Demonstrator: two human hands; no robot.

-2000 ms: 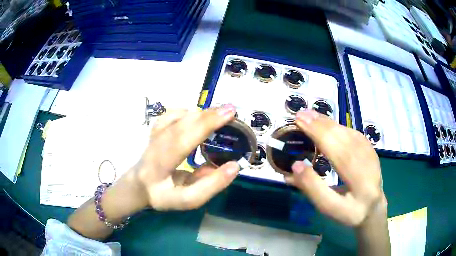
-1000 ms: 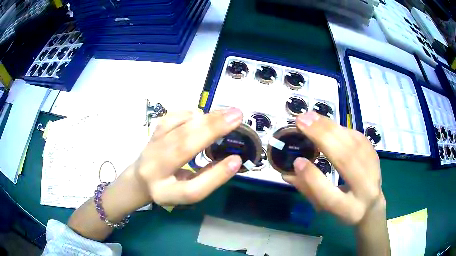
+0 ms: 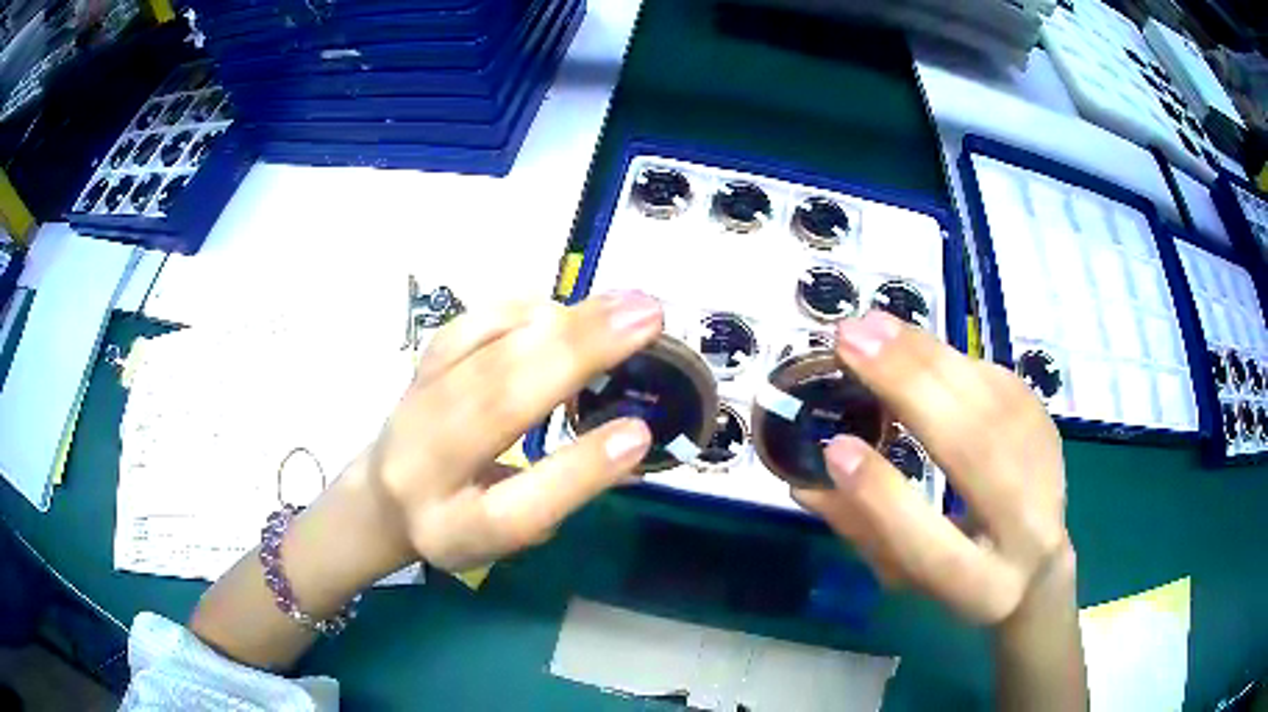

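My left hand holds a round smartwatch head between thumb and fingers, its dark face up. My right hand holds a second watch head the same way, close beside the first. Both faces show small faint text and carry white film tabs. Both are held above the watch tray, which has a dark blue frame and white compartments with several watch heads. My hands and the held watches hide part of its lower rows.
A second tray with one watch stands at right. Stacked blue trays stand upper left. A gridded check sheet with a metal clip lies at left. A grey-beige strip lies nearest me, a note sheet lower right.
The two watch heads have tilted and shifted slightly; the gap between them is a little wider than one second ago. The faint text on their faces looks different. Both hands keep their hold.
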